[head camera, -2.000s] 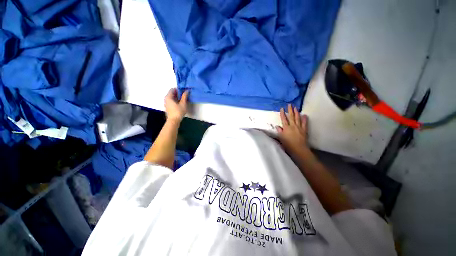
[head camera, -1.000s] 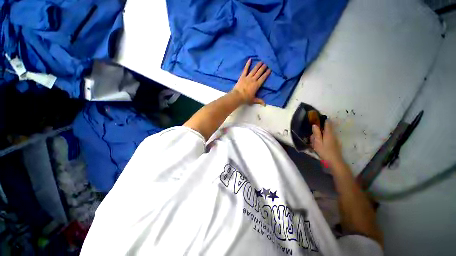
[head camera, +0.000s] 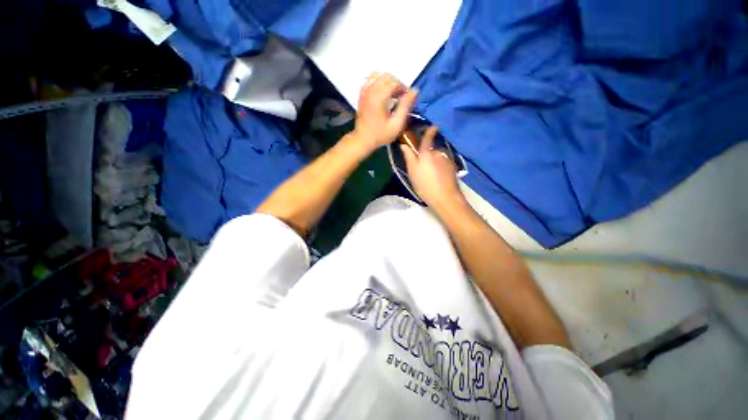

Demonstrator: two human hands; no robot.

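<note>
The blue jacket [head camera: 574, 123] lies wrinkled on the white table, its bottom edge towards me. My right hand [head camera: 431, 171] is closed round the orange-brown handle of the steam iron [head camera: 447, 156], at the jacket's left lower corner by the table's front edge. The iron's dark body is mostly hidden by the hand. My left hand [head camera: 382, 111] is at the same corner, fingers bent, pinching the jacket's edge just beyond the iron.
A heap of blue jackets [head camera: 221, 29] with a white tag [head camera: 143, 20] is at upper left. A lower blue pile [head camera: 217, 164] stands beside the green floor [head camera: 353, 184]. A dark long-bladed tool [head camera: 652, 349] and the thin hose [head camera: 623, 257] lie at right.
My right hand has taken hold of the iron and carried it left to the jacket's left corner. My left hand has gone from flat on the cloth to that corner. The view has shifted left.
</note>
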